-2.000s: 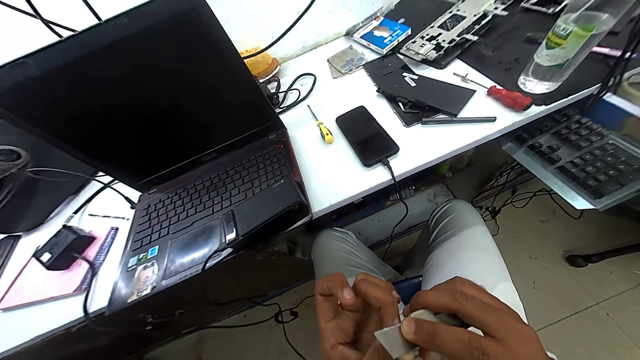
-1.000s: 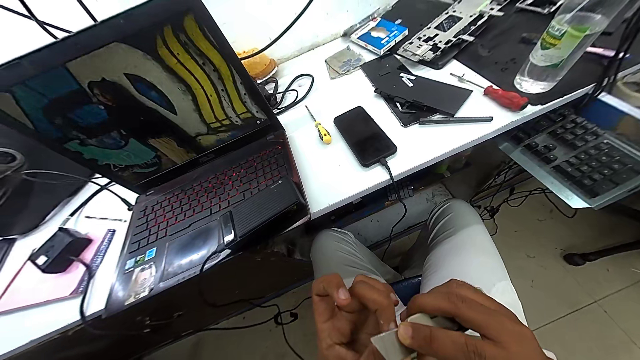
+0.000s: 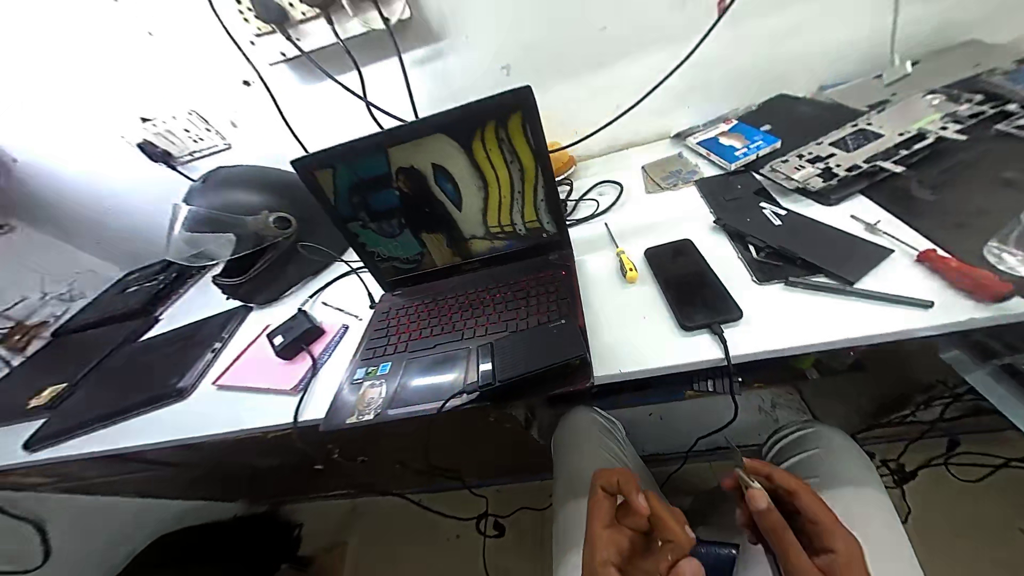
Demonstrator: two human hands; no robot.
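Observation:
Over my lap, my right hand (image 3: 788,512) pinches a small, thin pointed tool (image 3: 746,478) between thumb and fingertips; its exact kind cannot be told. To its left is my left hand (image 3: 636,524), its fingers curled; whether anything lies in it cannot be told. A dark blue object (image 3: 714,558) shows between the hands. Beyond them on the white desk, a black phone (image 3: 693,285) lies with a cable (image 3: 730,376) plugged into its lower end. A yellow-handled screwdriver (image 3: 626,266) lies left of the phone. The laptop (image 3: 472,320) stands unfolded with a lit screen and red-lit keys.
At the right are a red-handled screwdriver (image 3: 964,276), black panels (image 3: 808,232), a metal laptop frame (image 3: 864,144) and a blue box (image 3: 734,144). At the left stand a black helmet (image 3: 256,216), a power adapter (image 3: 296,334) on a pink notebook (image 3: 260,364), and dark laptop parts (image 3: 144,372). Cables hang below the desk.
The laptop screen was dark two seconds ago and now shows a picture; its keys glow red. My hands have moved apart, and the pale flat piece seen at my fingertips is no longer plain. The view has shifted left.

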